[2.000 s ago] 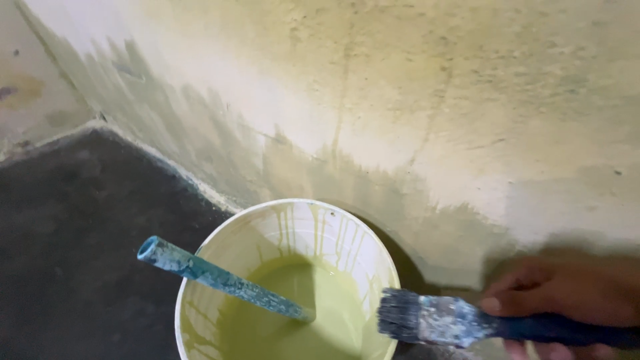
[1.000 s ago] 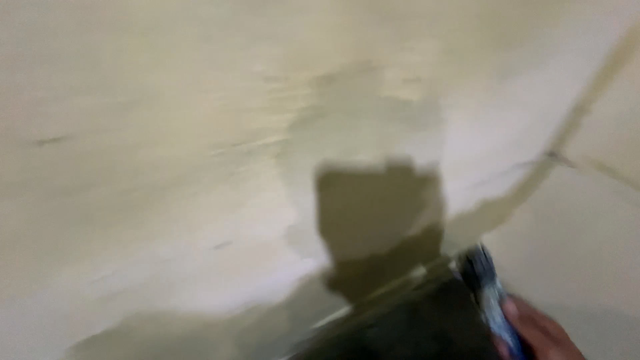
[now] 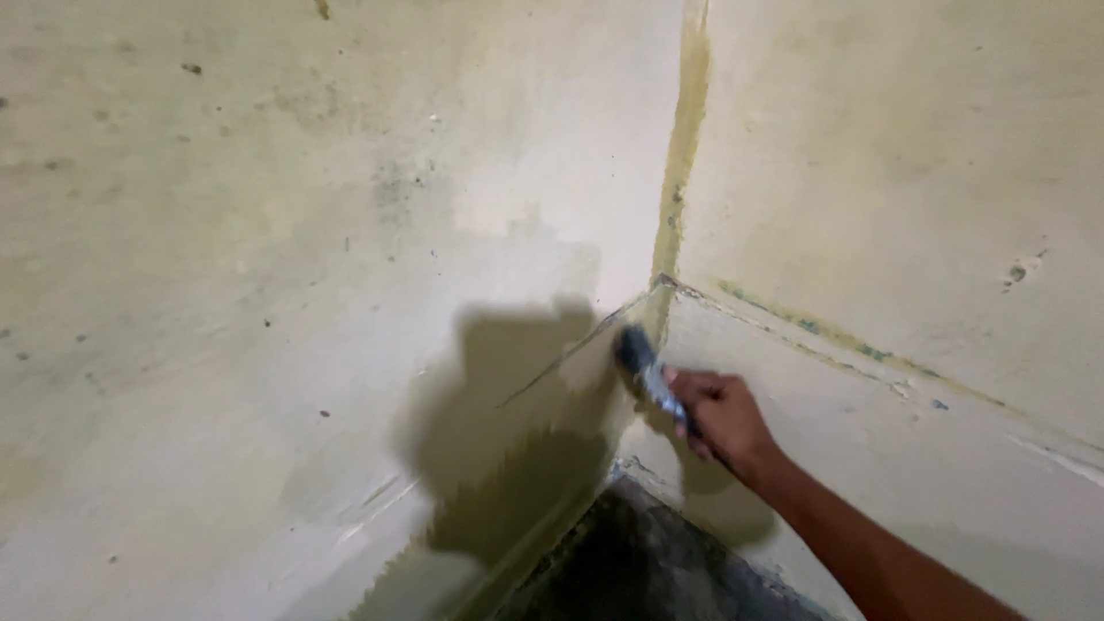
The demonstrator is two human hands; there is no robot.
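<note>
My right hand (image 3: pixel 723 417) grips a paintbrush (image 3: pixel 660 392) with a paint-spattered ferrule and dark bristles. The bristles are at the left wall, just left of the inner corner and a little below a ledge line; the blur hides whether they touch it. A yellow-green painted strip (image 3: pixel 686 147) runs up the corner above the brush. Fresh, darker paint (image 3: pixel 517 483) with a ragged upper edge covers the lower left wall. My left hand is out of view.
The left wall (image 3: pixel 259 216) and right wall (image 3: pixel 880 190) meet in the corner and carry stains and chips. A rough ledge line (image 3: pixel 793 341) crosses the right wall. The dark floor (image 3: pixel 630 552) ends in a point below the corner. Shadows fall around the brush.
Two seconds ago my right hand held the brush beside a white bucket of yellow-green paint with a blue-green stick in it. Now the brush is at the wall corner; the view has swung over there.
</note>
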